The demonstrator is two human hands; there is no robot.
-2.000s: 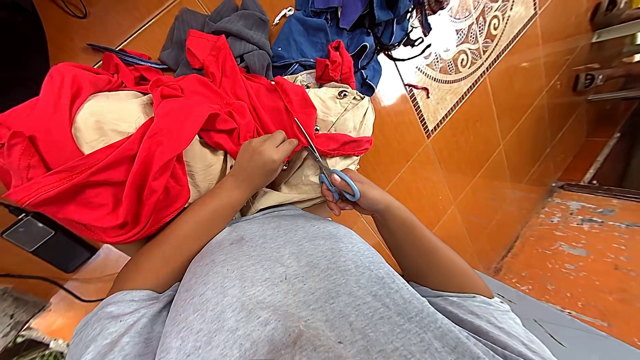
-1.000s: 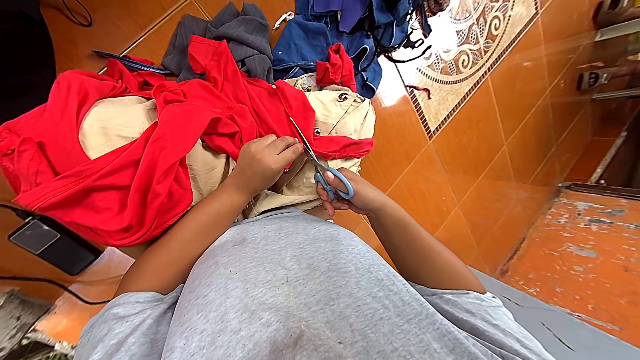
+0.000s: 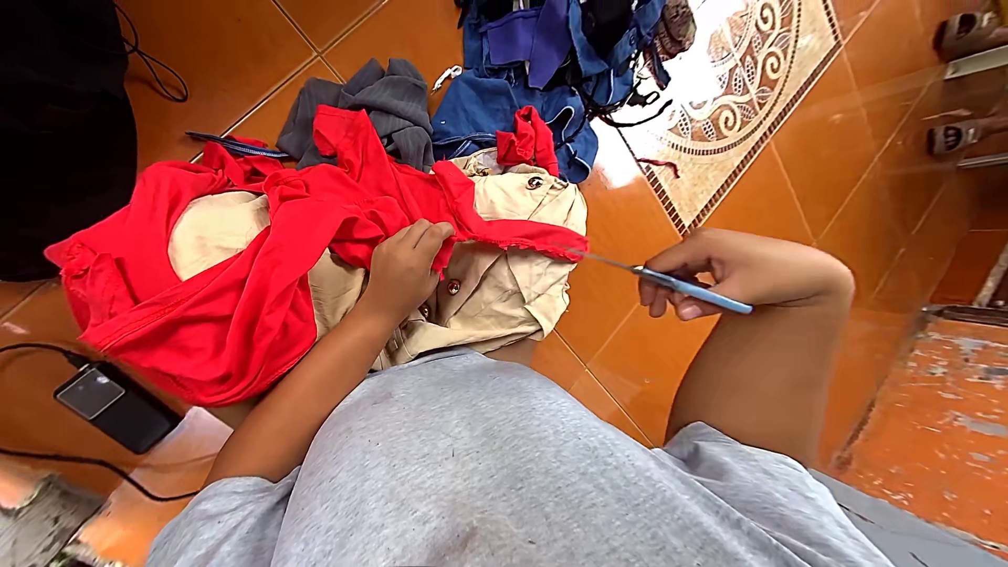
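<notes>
Red fabric lies spread over a beige garment with metal buttons across my lap. My left hand grips the red fabric near its middle, beside the buttons. From there a narrow red strip with a frayed lower edge runs rightward over the beige cloth. Held in my right hand is a pair of scissors with blue handles; the hand is off to the right, over the tiled floor. The thin blades point left, their tips by the end of the strip, and look closed.
Dark grey cloth and a heap of blue and purple fabric lie beyond the lap. A black device with a cable rests at lower left. The orange tiled floor has a patterned inlay, with a red scrap on it.
My right hand has moved right with the scissors, away from my left hand. The scissor blades were close beside my left hand before. My left hand stays on the red fabric.
</notes>
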